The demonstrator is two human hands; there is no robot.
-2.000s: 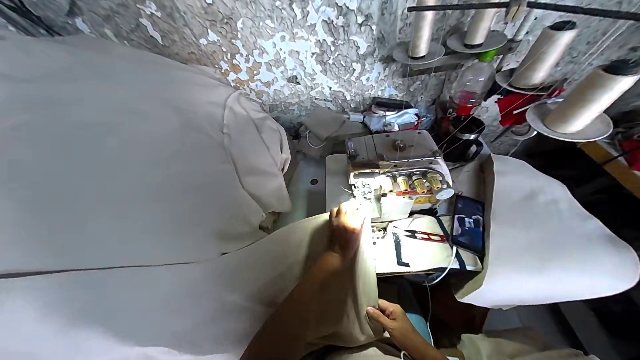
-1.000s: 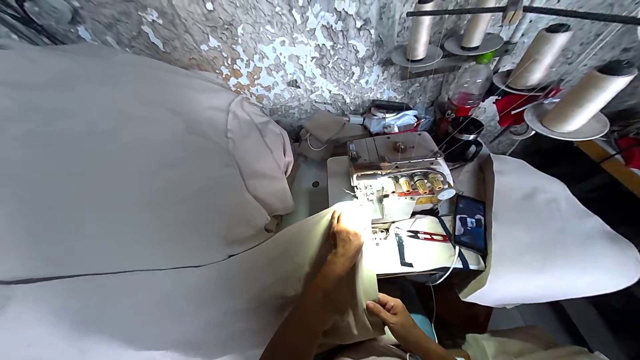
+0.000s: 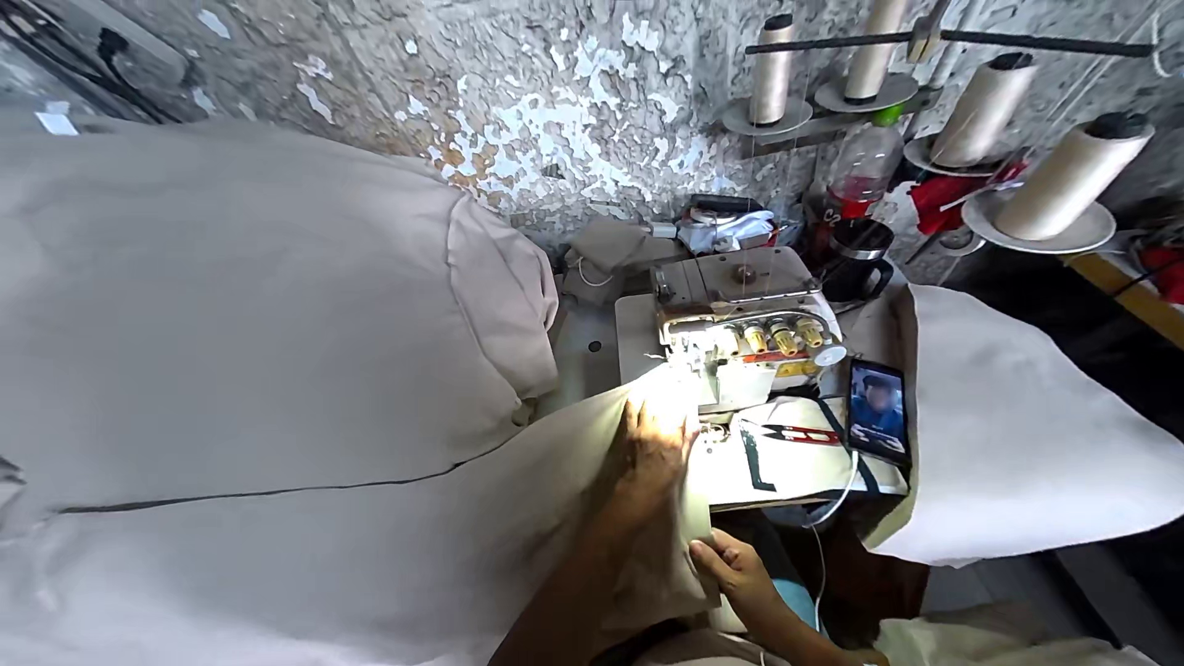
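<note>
A large piece of beige fabric [image 3: 518, 518] runs up to the lit needle area of an overlock sewing machine [image 3: 745, 277]. My left hand [image 3: 659, 435] lies on the fabric just in front of the presser foot, fingers pointing toward the needle; the glare blurs the fingertips. Lower down, my right hand [image 3: 735, 564] pinches the fabric's right edge between thumb and fingers. Red-handled thread snips [image 3: 800, 435] lie on the cloth-covered machine table, right of my left hand. Thread cones [image 3: 1073, 180] stand on a rack behind the machine.
More beige fabric [image 3: 277, 305] is heaped at left, and another piece [image 3: 1027, 435] hangs at right. A smartphone [image 3: 877, 412] with a white cable leans beside the machine. Behind stand a black mug [image 3: 858, 259] and a plastic bottle [image 3: 865, 171], near the peeling wall [image 3: 555, 102].
The fabric under my left hand has shifted slightly toward the machine. Both hands stay in nearly the same places, my right hand still at the fabric's edge.
</note>
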